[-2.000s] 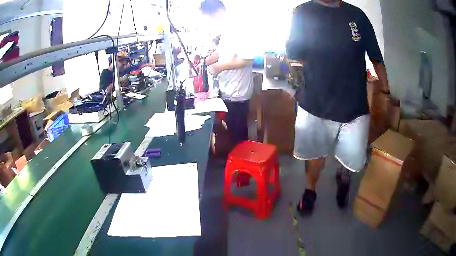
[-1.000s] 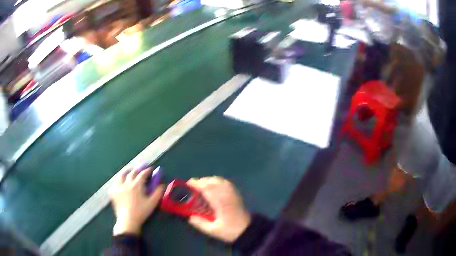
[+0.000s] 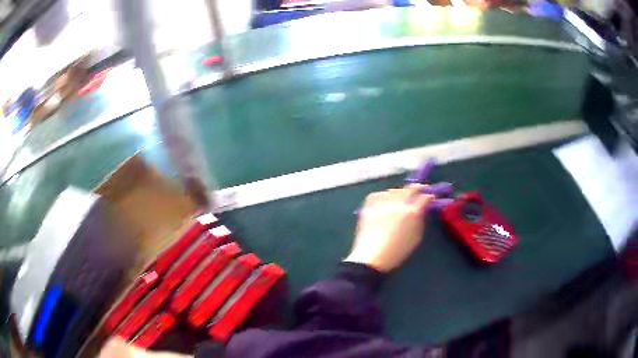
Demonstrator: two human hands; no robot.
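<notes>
A red portable radio (image 3: 481, 229) lies on the dark green bench, speaker end up-left, untouched. Just left of it are purple cells (image 3: 439, 190). My left hand (image 3: 390, 227) is over them, fingertips touching the cells; blur hides whether it grips one. Several red radios (image 3: 222, 288) stand side by side in a stack at the lower left, with only edges showing. My right hand (image 3: 124, 349), its sleeve crossing the bottom of the view, is cut off by the lower left edge, beside the stack; its fingers and anything held are hidden.
A pale grey instrument with a blue screen (image 3: 47, 314) stands at the lower left beside brown cardboard (image 3: 143, 199). A metal post (image 3: 171, 126) rises behind. A pale rail (image 3: 315, 177) separates the bench from the green conveyor. White paper (image 3: 594, 178) lies at the right.
The view has swung left, showing the radio stack and instrument. My right hand has let go of the red radio and moved left. My left hand is still at the purple cells.
</notes>
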